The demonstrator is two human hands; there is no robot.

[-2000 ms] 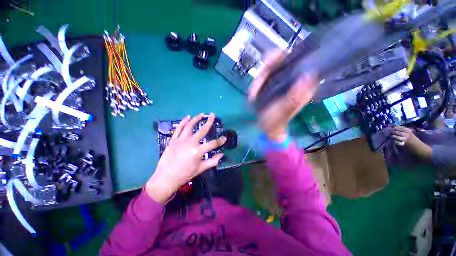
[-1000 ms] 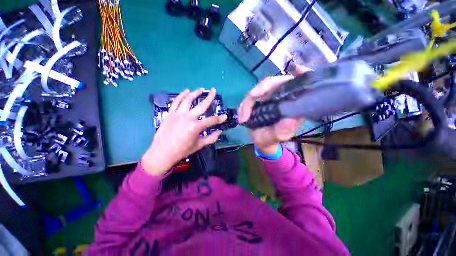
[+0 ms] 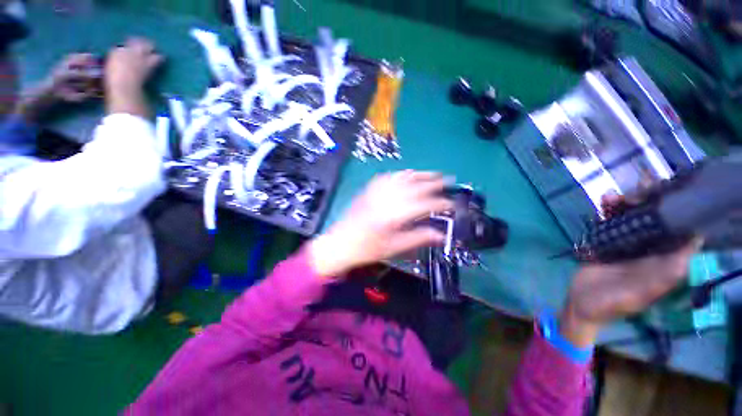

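The black camera body [image 3: 480, 227] lies on the green mat near the bench's front edge, with a flap hanging over the edge. My left hand [image 3: 395, 215] is on its left side, fingers over it, blurred. My right hand [image 3: 622, 284] is closed around the black ribbed grip of the electric screwdriver [image 3: 635, 234]. The driver's thin tip points left, near the pale screw feeder and apart from the camera body. Its grey barrel runs out at the right edge.
A black tray [image 3: 332, 175] with white flat cables [image 3: 272, 154] stands left, an orange wire bundle [image 3: 384, 106] beside it. Short black cylinders [image 3: 486, 106] lie behind, the screw feeder [image 3: 598, 150] to the right. Another person in a white sleeve [image 3: 89, 183] works far left.
The view has swung, so the bench shows further right and another person appears at left. The screwdriver, earlier at the camera body, is now away from it near the feeder.
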